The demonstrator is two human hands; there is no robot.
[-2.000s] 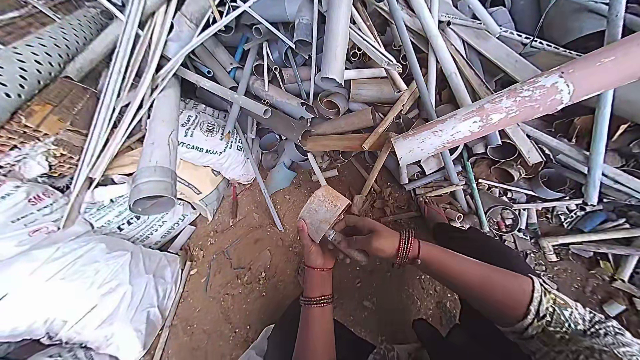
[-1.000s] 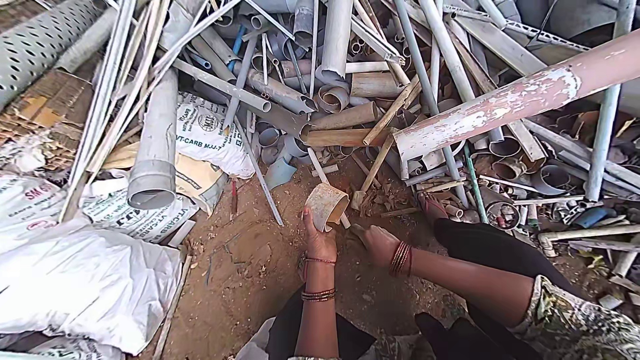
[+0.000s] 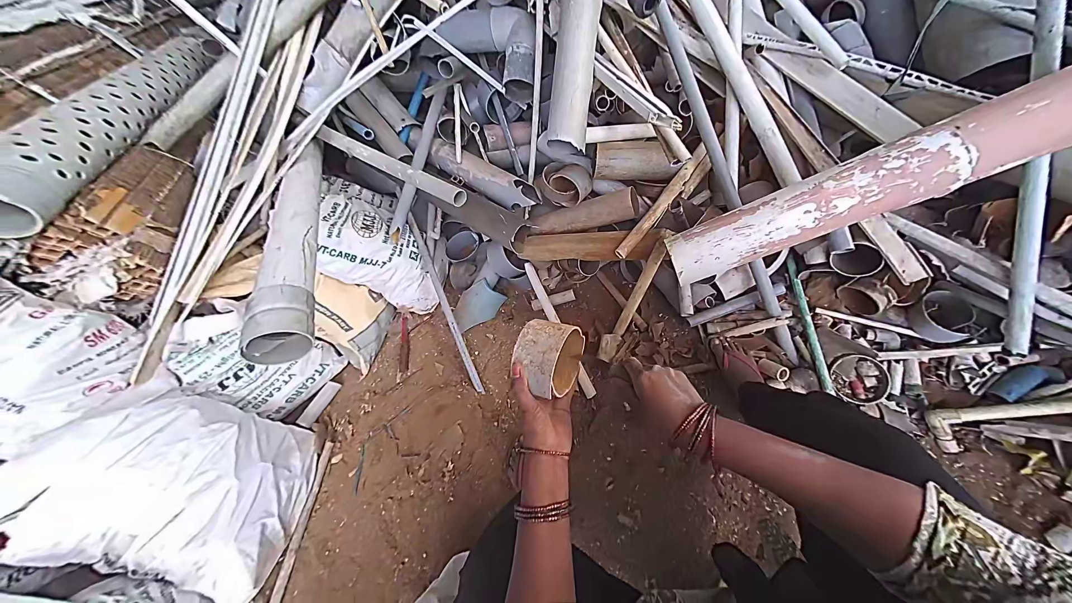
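My left hand (image 3: 546, 414) grips a short, wide ring of dirty plastic pipe (image 3: 538, 358) from below, its open end turned to the right. To the right of it, and apart from it, my right hand (image 3: 662, 394) is curled with the fingers turned down. Something dark shows at the fingertips of that hand, but it blends with the soil and I cannot tell what it is. A thin whitish pipe (image 3: 559, 328) lies behind the ring, and a wooden stick (image 3: 641, 289) leans just beyond my right hand.
A heap of scrap pipes (image 3: 586, 209) spreads ahead. From the right, a large pink pipe with peeling paint (image 3: 837, 197) juts over it. White sacks (image 3: 151, 494) bearing print and a grey socket pipe (image 3: 285, 276) lie at left. Brown soil (image 3: 435, 469) shows around my hands.
Two seconds ago both hands were together at the pipe ring. My right hand has since moved off to the right, and the ring has turned in my left hand so its opening shows.
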